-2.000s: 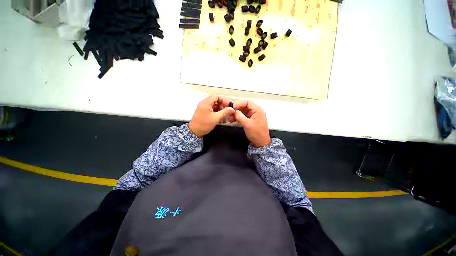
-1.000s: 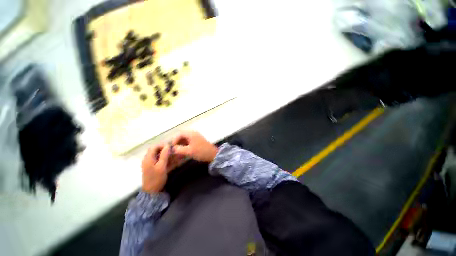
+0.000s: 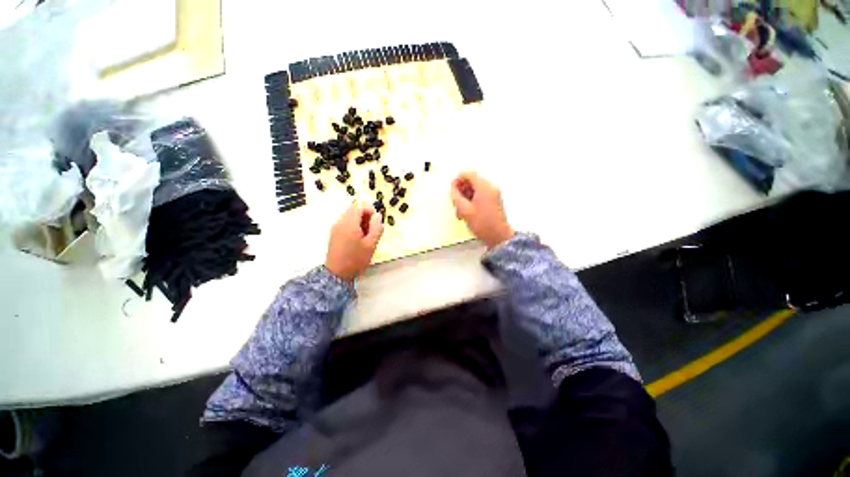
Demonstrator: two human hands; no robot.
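Note:
Small black keeper loops [image 3: 349, 147] lie scattered on the left and middle of the yellow-tan work board [image 3: 419, 210]. Flat black strips lie side by side along the board's left edge [image 3: 284, 140], far edge [image 3: 373, 61] and far right corner [image 3: 465, 81]. My left hand [image 3: 354, 242] is over the board's near edge, its curled fingertips close to the nearest loops. My right hand [image 3: 483, 211] is apart from it, over the board's right part, fingers curled. Dark spots show between the fingers of both hands; I cannot tell whether they are held pieces or shadow.
A black strip pile [image 3: 196, 238] spills from a clear plastic bag [image 3: 186, 154] on the left, beside crumpled white wrapping [image 3: 123, 200] and a small open box [image 3: 67, 244]. A pale frame-like board [image 3: 200, 42] lies at the far left. Crinkled plastic bags [image 3: 746, 130] lie at the right.
My hands were together in front of the table edge; they have separated and moved forward over the board. The view has turned and shifted, now showing the whole board.

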